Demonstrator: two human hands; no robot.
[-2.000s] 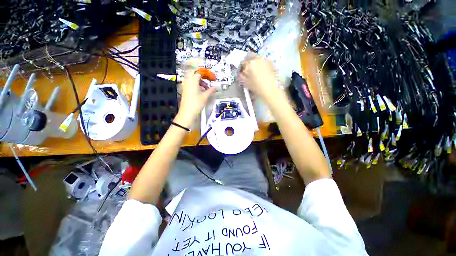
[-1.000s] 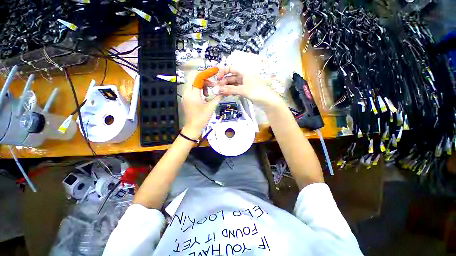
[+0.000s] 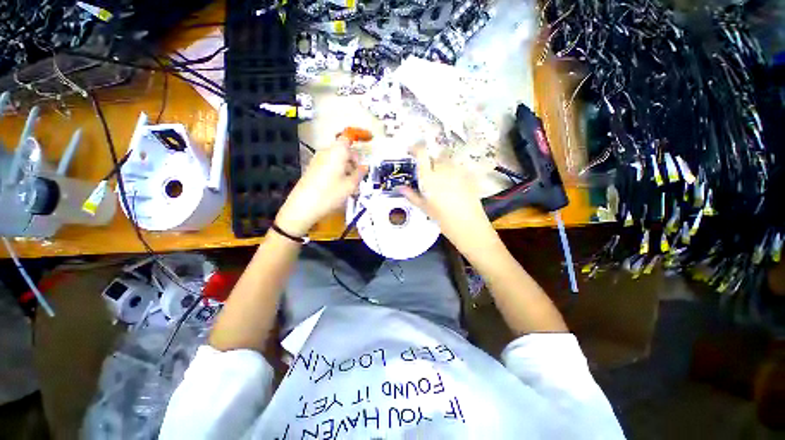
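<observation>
A white camera housing point(image 3: 398, 234) lies at the bench's front edge, its round opening toward me and its squarish cavity with thin wires away from me. My left hand point(image 3: 331, 176), with an orange finger cot point(image 3: 355, 134), is at the housing's left side, fingers bent near its upper left. My right hand point(image 3: 443, 185) is at its right side, thumb by the cavity's edge. Both hands are blurred; whether either holds a small part cannot be told. The housing's sides are partly hidden by the hands.
A black glue gun point(image 3: 535, 168) lies right of my right hand. A black parts tray point(image 3: 262, 129) and another white housing point(image 3: 168, 189) are to the left. Small parts point(image 3: 379, 47) and a white cloth point(image 3: 428, 82) are behind. Cable leads point(image 3: 663, 129) heap at the right.
My hands were together above the housing; now they are apart, one at each side of it. The view has shifted slightly, and the glue gun appears turned a little.
</observation>
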